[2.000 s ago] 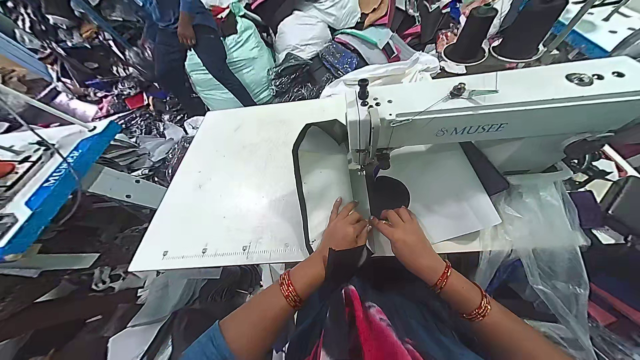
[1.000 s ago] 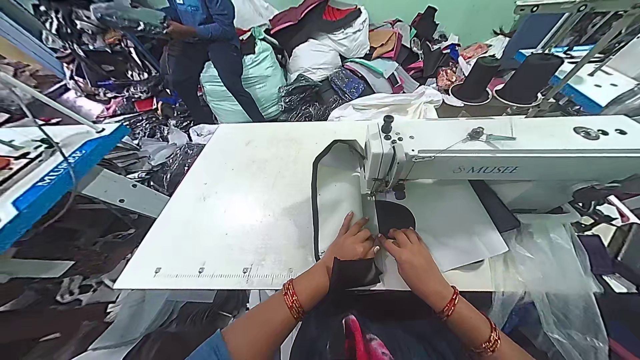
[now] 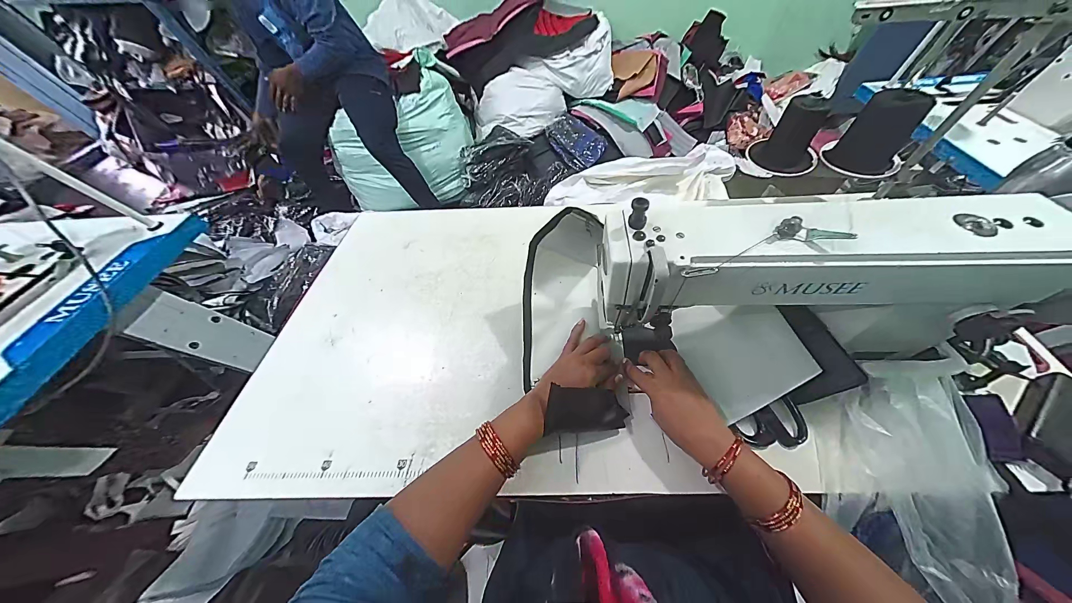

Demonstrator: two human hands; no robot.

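Observation:
Both hands work just in front of the needle area of a white Musee sewing machine (image 3: 804, 280). My left hand (image 3: 582, 364) lies with fingers spread at the left of the presser foot, a black fabric piece (image 3: 584, 409) lying against its wrist. My right hand (image 3: 666, 381) has its fingertips at the edge of dark fabric (image 3: 647, 339) beside the foot. Whether either hand pinches the cloth cannot be told. A pale panel with black binding (image 3: 528, 310) curves behind my left hand. Another pale sheet (image 3: 745, 356) lies under the machine arm, with black loops (image 3: 787, 423) by its near edge.
The white machine table (image 3: 377, 335) bears a printed ruler along its front edge. Clear plastic sheeting (image 3: 913, 435) hangs at the right. Two black thread cones (image 3: 875, 130) stand behind the machine. Filled sacks (image 3: 402, 134) and a person (image 3: 335, 84) are at the back left.
The dark rounded piece right of the foot now shows as a smaller dark patch, and black loops have come into sight at the right. The person at the back has shifted their arms.

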